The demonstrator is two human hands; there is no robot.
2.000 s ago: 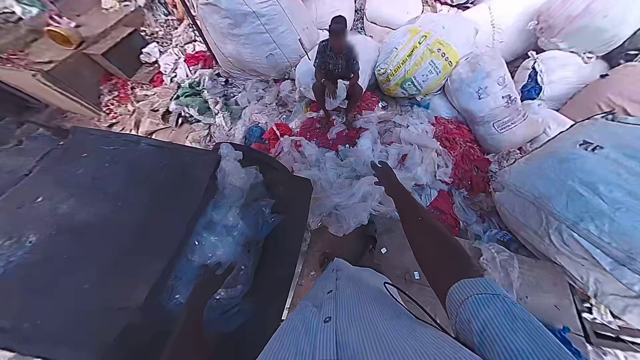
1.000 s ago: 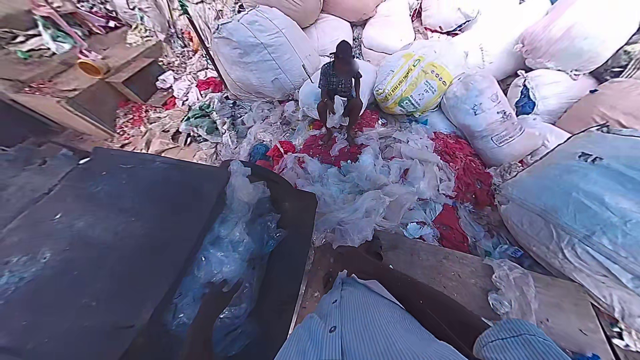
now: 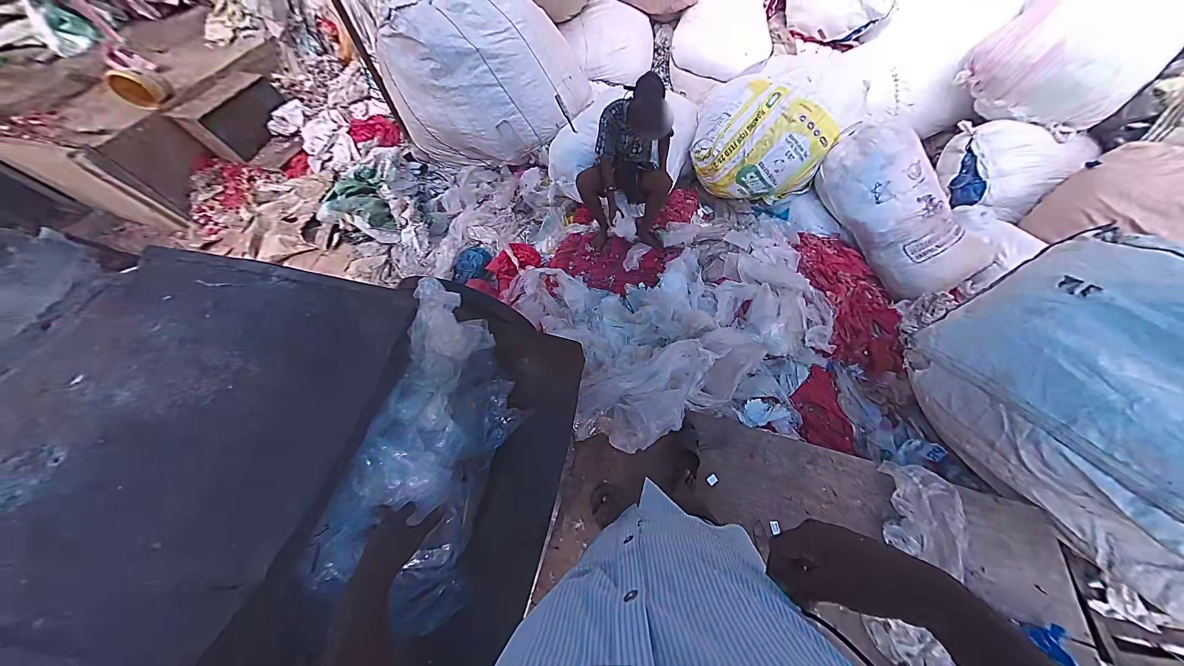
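Note:
Clear plastic film (image 3: 435, 407) lies bunched in the dark hopper (image 3: 546, 388) on my left side. My left hand (image 3: 404, 532) rests on this film with thumb and fingers spread, and no firm grip shows. Beside the waist of my striped shirt is my right hand (image 3: 791, 555); its fingers are largely hidden, so whether they are closed cannot be told. A loose heap of whitish plastic film (image 3: 684, 342) spreads over the ground in front of me, beyond the reach of both hands. Red plastic scraps (image 3: 846, 305) lie among and beside it.
A seated person (image 3: 634, 157) is beyond the heap, with hands low near some film. Stuffed white sacks (image 3: 472, 83) stand behind, and a large bluish sack (image 3: 1073, 370) is at the right. A dark flat panel (image 3: 185, 416) adjoins the hopper; boards (image 3: 795, 472) lie near my feet.
My right hand was stretched out over the film heap two seconds ago and has been drawn back to my waist. My left hand has stayed at the film in the hopper.

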